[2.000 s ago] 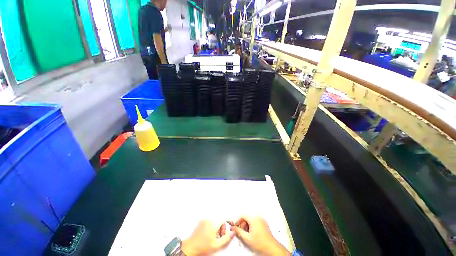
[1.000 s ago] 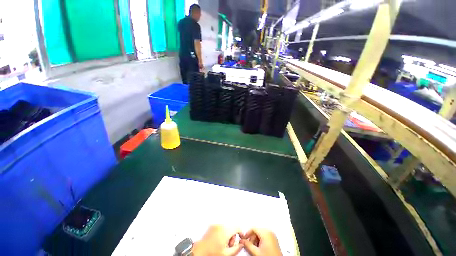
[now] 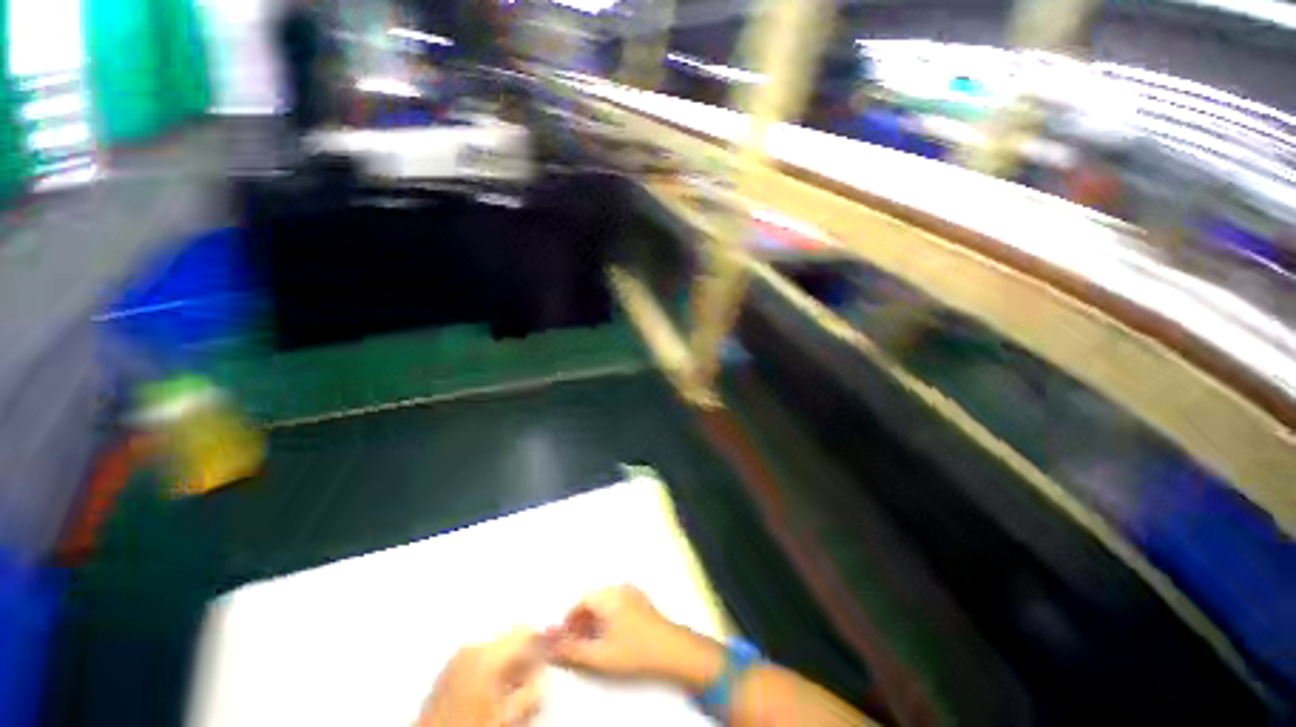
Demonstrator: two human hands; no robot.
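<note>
My left hand and my right hand are close together above the white sheet on the bench. Their fingertips meet with the fingers bent. The frame is blurred, and whatever may be between the fingertips is too small and hidden to make out. A blue band is around my right wrist. My left wrist is cut off by the lower edge.
A yellow squeeze bottle stands at the bench's left. Black tray stacks stand at the far end, with a blue bin left of them. A cream frame post and a dark conveyor run along the right.
The view has swung to the right, so bench, bottle and stacks sit further left and are blurred. The blue unit on the conveyor no longer shows clearly. My hands remain together over the sheet.
</note>
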